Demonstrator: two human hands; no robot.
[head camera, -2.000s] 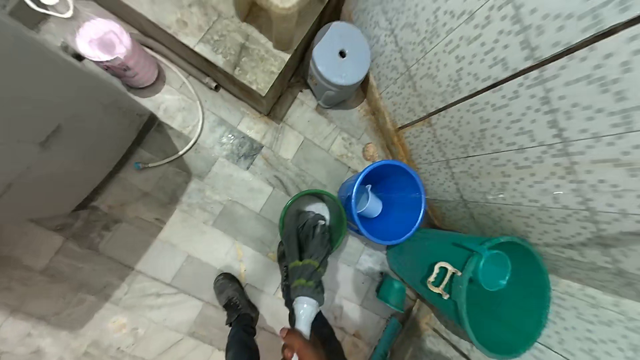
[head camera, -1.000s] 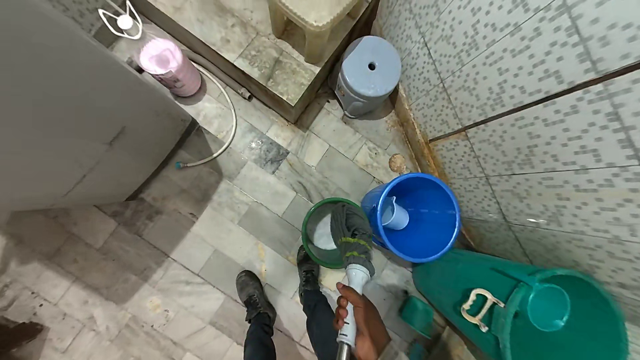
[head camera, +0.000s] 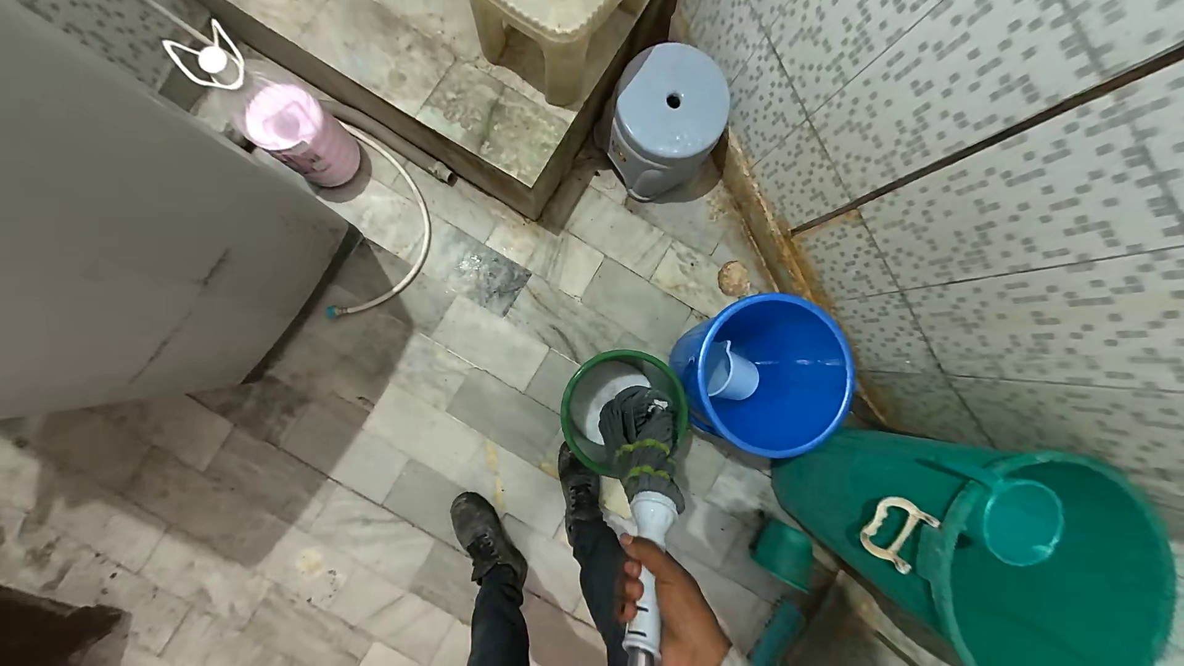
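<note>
My right hand (head camera: 673, 606), low in the head view, is closed around the white plastic grip of a mop (head camera: 653, 532). The mop's dark grey head (head camera: 640, 430), with yellow-green bands, rests in a green-rimmed bucket (head camera: 575, 442) that holds whitish liquid. Touching or close beside this bucket is a blue bucket (head camera: 837, 407) with a light blue mug (head camera: 733, 375) inside. My left hand is out of view.
A large green drum (head camera: 856, 518) with a green dipper (head camera: 1022, 523) stands at lower right. A grey stool (head camera: 671, 111), a pink container (head camera: 319, 148), a white hose (head camera: 424, 231) and a raised ledge (head camera: 532, 199) lie beyond. My shoes (head camera: 486, 536) are near the bucket.
The mop head, spread over the green-rimmed bucket two seconds ago, moved to its right edge and now hangs further inside. My right hand stays on the grip. The view has shifted somewhat.
</note>
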